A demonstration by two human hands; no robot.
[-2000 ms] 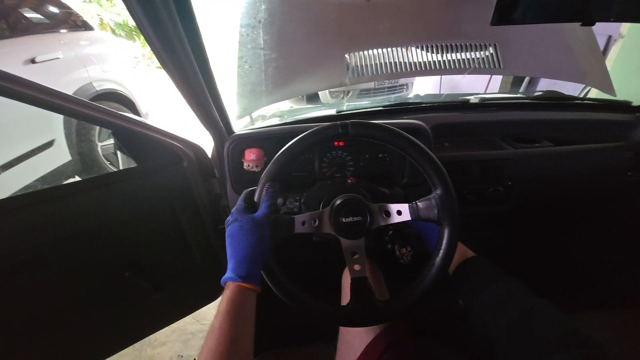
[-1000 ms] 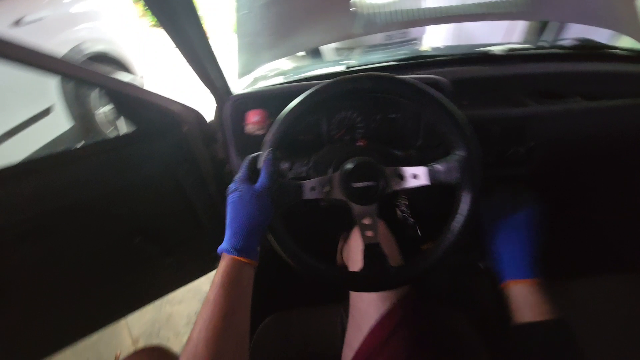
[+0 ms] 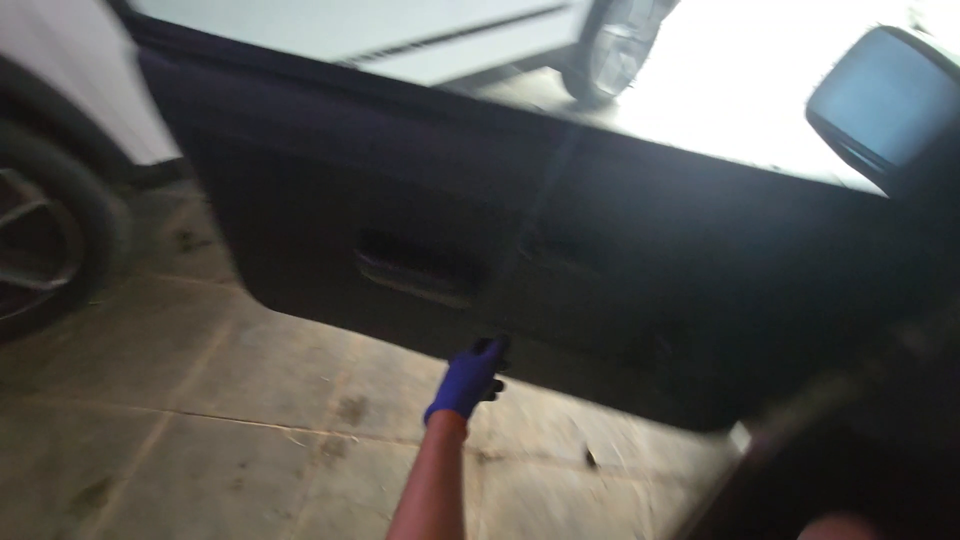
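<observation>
My left hand (image 3: 472,375), in a blue knit glove with dark fingertips and an orange cuff edge, reaches out near the bottom edge of a dark car door panel (image 3: 315,195). The fingers are partly spread with nothing visible between them; whether they touch the panel cannot be told. Above the hand, a door pull handle (image 3: 416,277) is set in the panel. The door stands swung out over the floor. My right hand is out of view.
A side mirror (image 3: 885,105) sits at the upper right. Beyond the door stands a white car (image 3: 360,34). One wheel (image 3: 37,240) is at the far left, another (image 3: 615,52) at the top. Floor tiles (image 3: 240,465) lie below the door. A dark blurred shape fills the lower right.
The view has swung far left and down, from the steering wheel to the door. My left hand has let go of the steering wheel rim. My right hand has gone out of view.
</observation>
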